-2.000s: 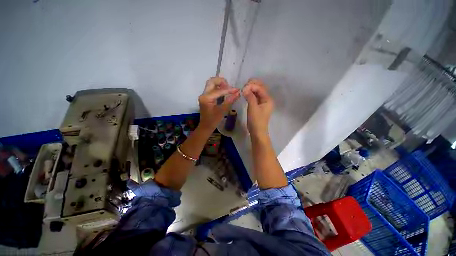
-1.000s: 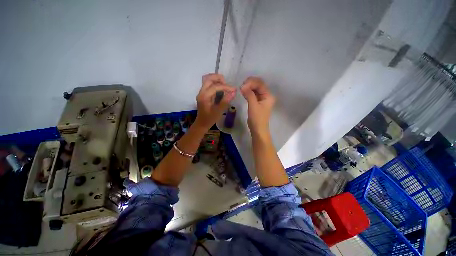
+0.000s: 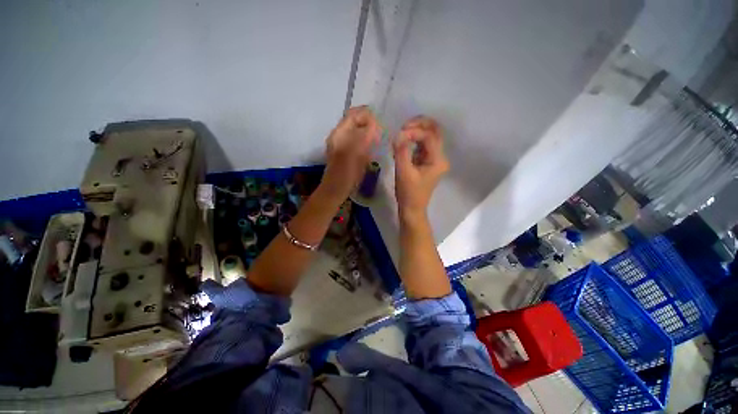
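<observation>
My left hand [image 3: 354,137] is raised in front of the white wall, blurred, with its fingers drawn together. My right hand [image 3: 419,149] is raised just right of it, thumb and fingertips curled into a pinch with a round gap. The hands are apart. Any thread between them is too fine to make out for certain. A purple thread cone [image 3: 370,179] stands upright on a pale round plate below and between my hands. The upright metal rod of the thread stand [image 3: 356,61] rises behind my left hand.
The beige sewing machine [image 3: 137,234] stands left, beside the cream parts tray [image 3: 55,263]. Several thread cones [image 3: 260,214] stand at the blue table edge; dark thread snips [image 3: 341,280] lie on the table. At right are a red stool [image 3: 546,344], blue crates [image 3: 611,340] and hanging white items [image 3: 668,149].
My hands have moved slightly up and a little farther apart. My left hand has turned and its fingers have closed in. The whole view has shifted slightly.
</observation>
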